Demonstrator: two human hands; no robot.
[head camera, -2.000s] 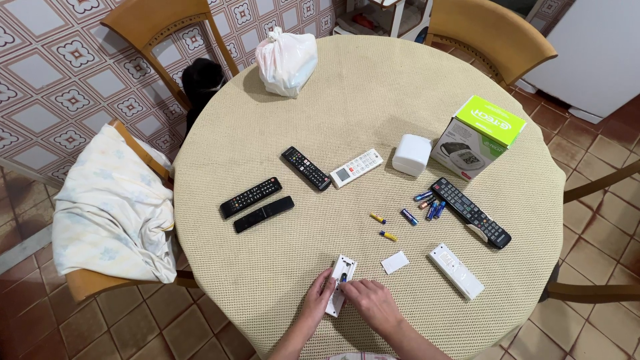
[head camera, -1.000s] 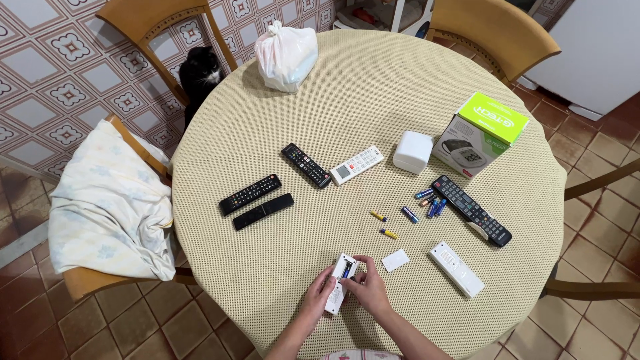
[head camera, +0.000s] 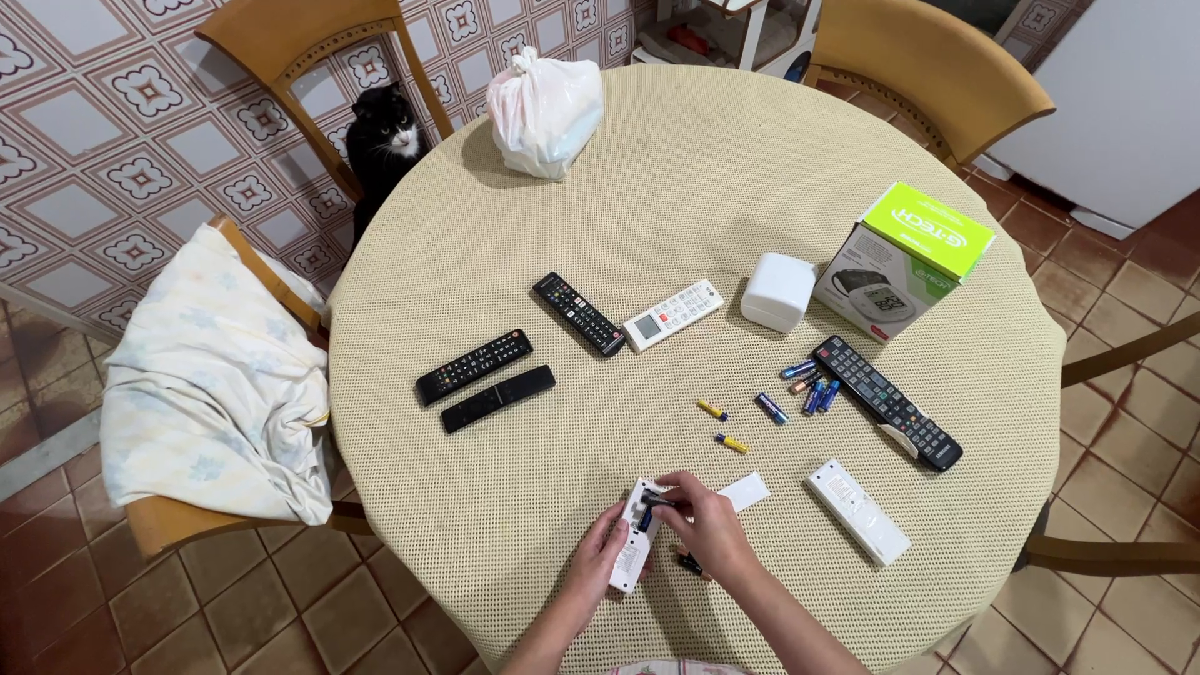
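My left hand (head camera: 598, 553) holds a white remote control (head camera: 630, 562), its back face up and its battery compartment uncovered. A blue battery (head camera: 645, 517) shows in the compartment. My right hand (head camera: 698, 520) pinches a dark battery (head camera: 662, 499) at the compartment's upper end. A white battery cover (head camera: 747, 491) lies just beyond my right hand, partly hidden by it. Under my right wrist, a black and copper battery (head camera: 692, 563) is partly visible. Two yellow batteries (head camera: 731, 443) and a blue battery (head camera: 772, 409) lie farther up the tablecloth. Another white remote (head camera: 858, 513) rests face down at the right.
Several batteries (head camera: 814, 394) touch a long black remote (head camera: 886, 401). Black remotes (head camera: 473, 366) and a white remote (head camera: 673, 316) lie mid-table. Behind stand a white case (head camera: 778, 292), a green-topped box (head camera: 886, 262) and a tied plastic bag (head camera: 546, 112). A cat (head camera: 382, 141) sits on a chair (head camera: 309, 47).
My right hand has moved at the remote's compartment and now pinches a dark battery. A black and copper battery now shows under my right wrist. The cat has raised its head.
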